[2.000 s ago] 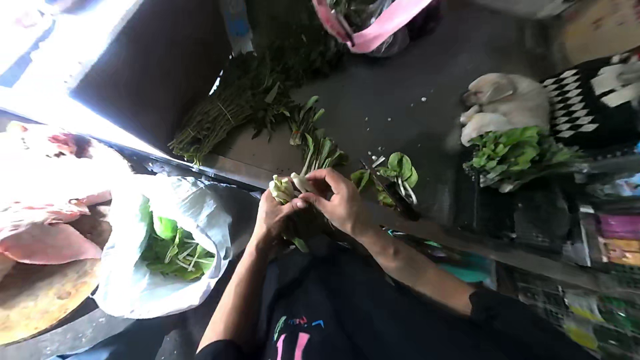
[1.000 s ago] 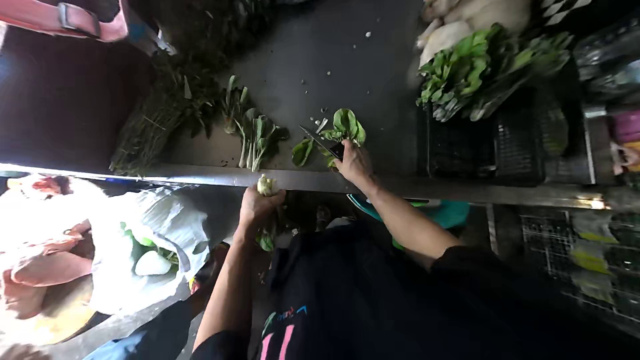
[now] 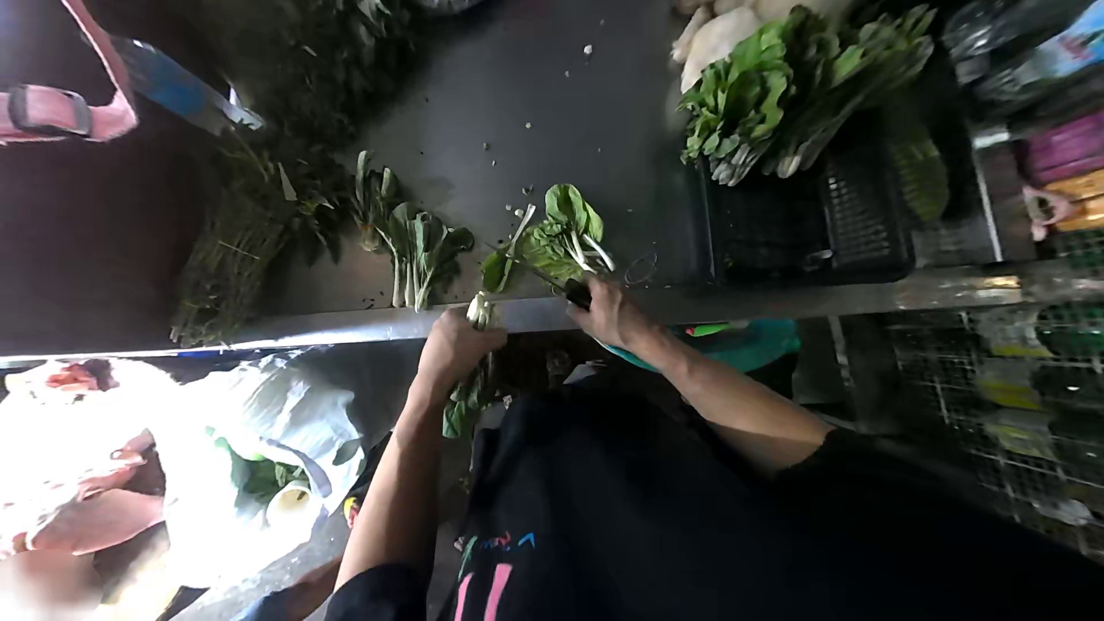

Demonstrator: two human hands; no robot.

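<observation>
At the counter's edge my left hand point(image 3: 459, 347) is closed around a bunch of leafy greens point(image 3: 479, 310), pale stem ends up and leaves hanging below. To its right my right hand point(image 3: 614, 315) grips the dark handle of a knife point(image 3: 578, 294), whose blade points up and left over loose green leaves point(image 3: 565, 235). These leaves, some with white stems, lie on the dark counter point(image 3: 535, 103). Small bunches of greens point(image 3: 418, 250) lie on the counter above my left hand.
Thin-stemmed herbs point(image 3: 237, 250) lie at left. A black plastic basket point(image 3: 806, 267) at right has more leafy greens point(image 3: 750, 95) over it. A white plastic bag point(image 3: 302, 405) with greens stands lower left beside raw meat point(image 3: 103, 517). A pink strap point(image 3: 112, 121) hangs upper left.
Two seconds ago both hands were together on the bunch. My right hand has since moved right and taken hold of the knife; my left keeps the bunch. The view has shifted.
</observation>
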